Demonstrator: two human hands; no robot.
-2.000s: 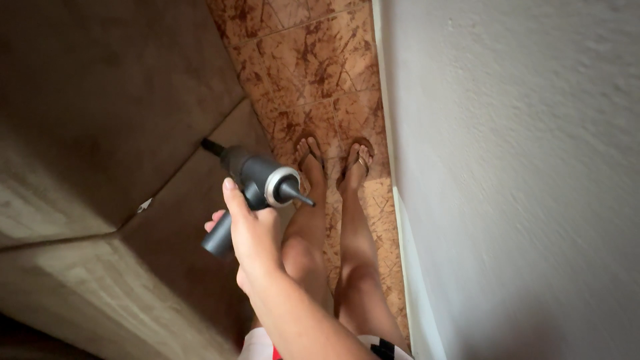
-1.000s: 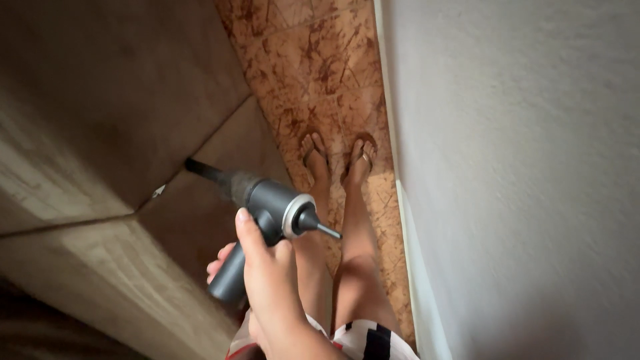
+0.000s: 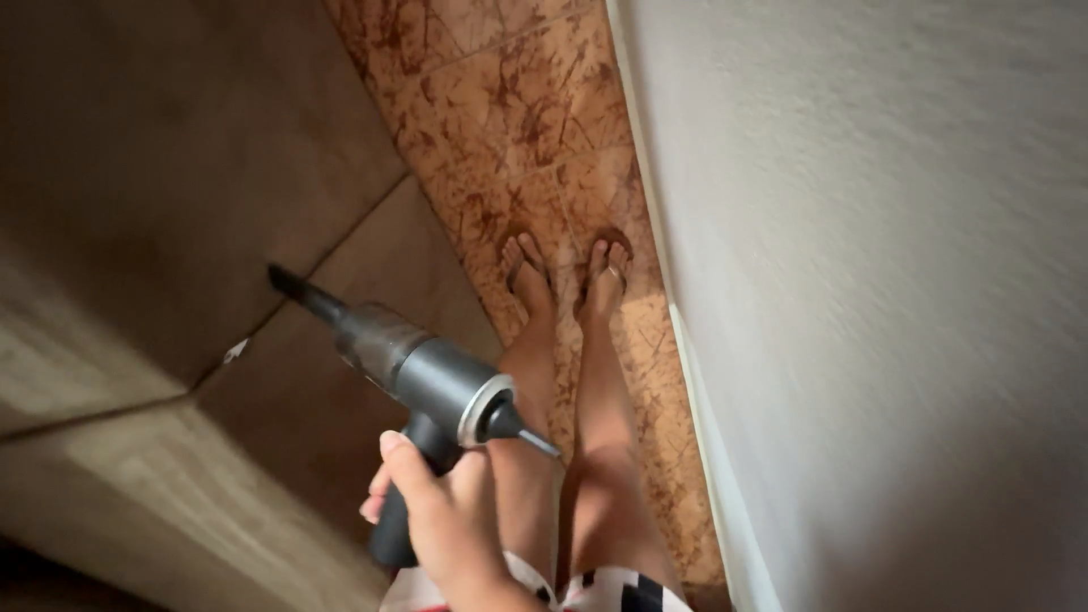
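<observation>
My right hand (image 3: 450, 510) grips the dark handle of a cordless handheld vacuum (image 3: 446, 378). Its thumb lies near the top of the handle, and fingertips show at the left side. A narrow black nozzle (image 3: 310, 296) extends from the cloudy, see-through front chamber, over or against a large brown surface (image 3: 280, 212) with dark seams. Whether the tip touches is unclear. A small pointed tip (image 3: 531, 438) projects from the silver-ringed rear end, above my legs. Near the nozzle, a small whitish piece (image 3: 236, 350) lies at a seam. My left hand is out of view.
My feet in flip-flops (image 3: 608, 276) stand on the orange-brown tiled floor (image 3: 527, 127). A pale textured wall (image 3: 875, 255) with a light lower edge rises close on the right. The brown surface borders the floor on the left.
My right hand and the vacuum have moved lower in view since the oldest frame. The nozzle tip has shifted left, nearer the whitish piece than in the oldest frame. The grip remains.
</observation>
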